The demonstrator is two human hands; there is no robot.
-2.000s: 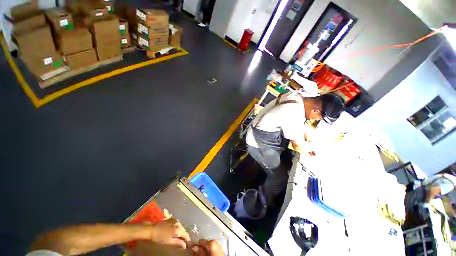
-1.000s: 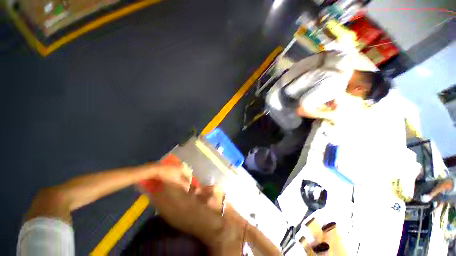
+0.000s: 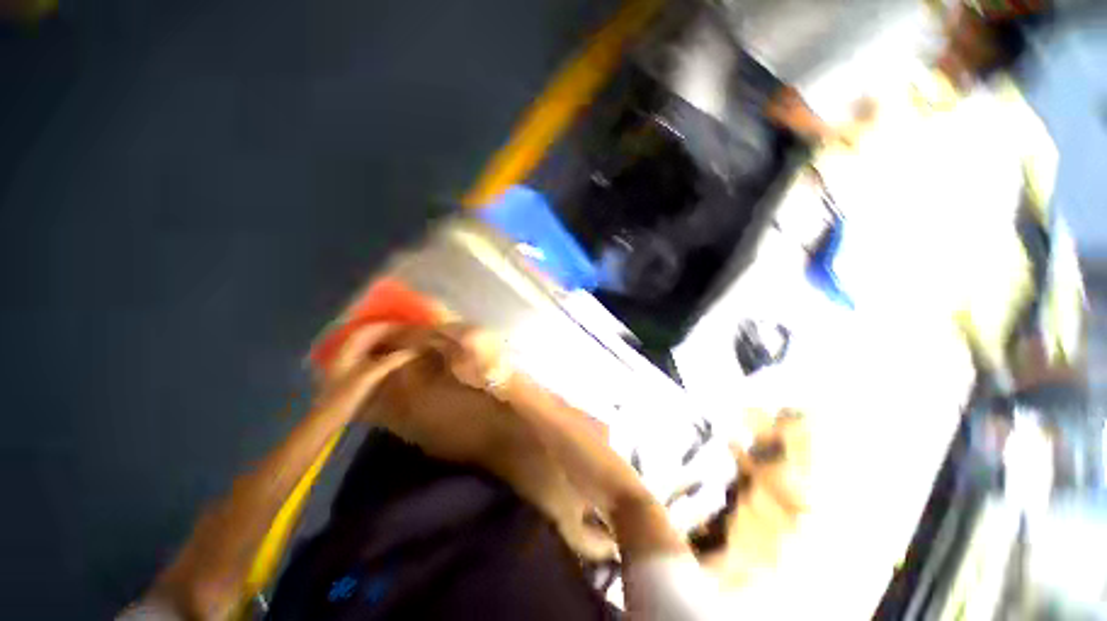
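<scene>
The head view is heavily blurred. A brown bag panel [image 3: 455, 419] lies over the near edge of the grey work board [image 3: 443, 269], in front of my dark clothing. My left hand [image 3: 374, 346] is at the panel's far left part, beside the red-orange pad [image 3: 391, 303]. My right hand [image 3: 477, 359] is close beside it, on the panel's far edge. Both hands seem to hold the panel; the fingertips are too blurred to make out. My right forearm lies along the panel's right side.
A blue plastic tray [image 3: 534, 237] sits just beyond the board's rail. On the long white table [image 3: 874, 425] at right are brown folded panels [image 3: 767, 491] and a dark round bundle [image 3: 761, 346]. A person [image 3: 838, 115] is at the table's far side, partly cut off.
The view has tilted down, so the bench, tray and table sit higher in the picture. The brown panel and folded panels show more than two seconds ago. My hands stay close together at the panel.
</scene>
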